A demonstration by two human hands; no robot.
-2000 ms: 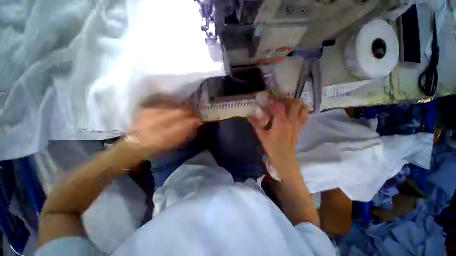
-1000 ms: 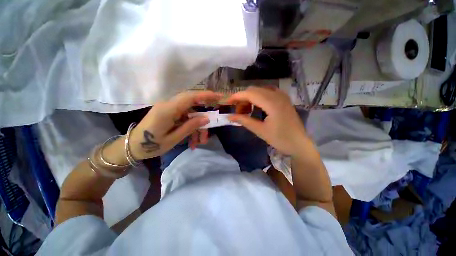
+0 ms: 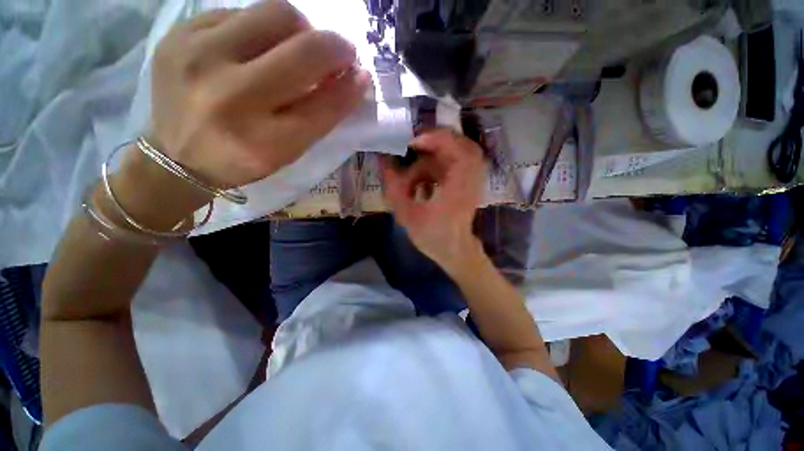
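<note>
White cloth [image 3: 339, 132] lies on the table left of the machine, glaring under the lamp. My left hand [image 3: 251, 92] is raised over it, large in view, its fingers curled; whether they pinch anything is hidden. My right hand [image 3: 438, 185] is blurred at the table's front edge, below the needle area, fingers bent near the cloth's corner. A small white piece, perhaps a label [image 3: 448, 113], shows just beyond its fingertips; I cannot tell if they touch it. The grey-white machine [image 3: 520, 66] stands behind my right hand.
Grey two-legged snips or tweezers [image 3: 564, 145] stand right of my right hand. A white roll [image 3: 696, 91], a flat black rectangle [image 3: 758, 75] and black scissors loops [image 3: 783, 158] are farther right. White cloth [image 3: 608, 273] hangs below the edge. A blue crate [image 3: 22, 326] is lower left.
My hands have parted from the small white strip they held together. My left hand has risen up and left over the cloth; my right hand has moved slightly left.
</note>
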